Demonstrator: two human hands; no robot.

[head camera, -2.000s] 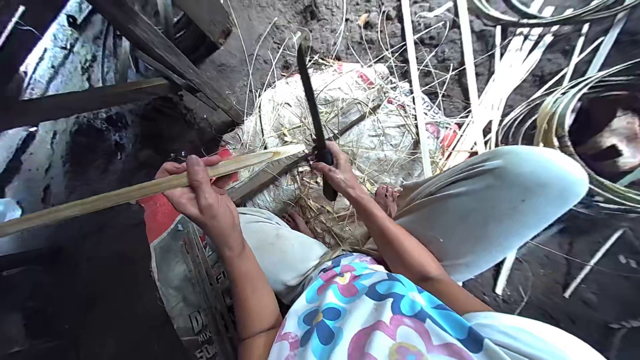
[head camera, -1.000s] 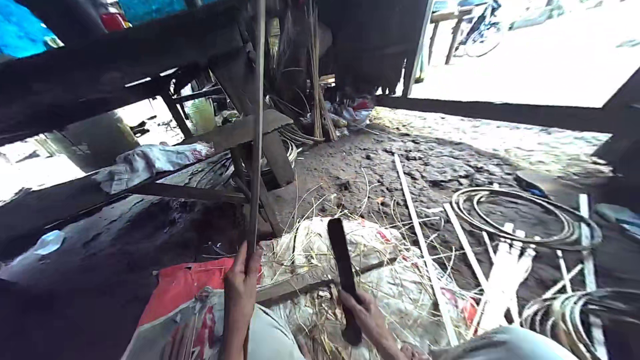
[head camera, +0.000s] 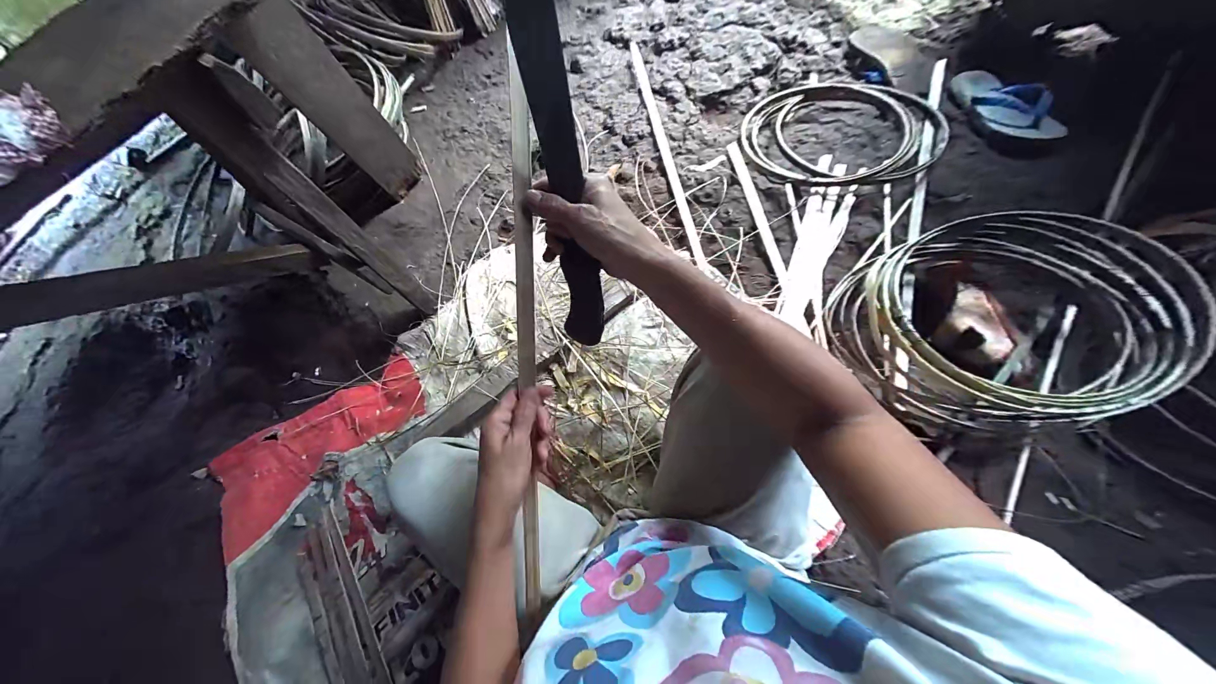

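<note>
My left hand [head camera: 514, 439] grips a long thin bamboo strip [head camera: 523, 313], which stands nearly upright in view and runs down past my lap. Farther up, my right hand [head camera: 594, 223] holds a large dark-bladed knife [head camera: 549, 95] by its dark handle, with the blade pointing away from me beside the strip. Fingers of my right hand touch the strip or lie right against it. Below both hands, fine shavings [head camera: 608, 399] cover a pale sack [head camera: 484, 285] between my knees.
Coiled strips [head camera: 1007, 408] and a smaller coil [head camera: 845, 176] lie on the ground at right, near pale flat strips [head camera: 812, 247] and a flip-flop [head camera: 1021, 114]. A wooden bench [head camera: 313, 209] stands at upper left. More slats [head camera: 342, 608] rest on a sack at lower left.
The strip, slanting to the left two seconds ago, now stands upright in view. My right hand has moved from apart to beside the strip, with the knife still held. The view has tilted up, then down.
</note>
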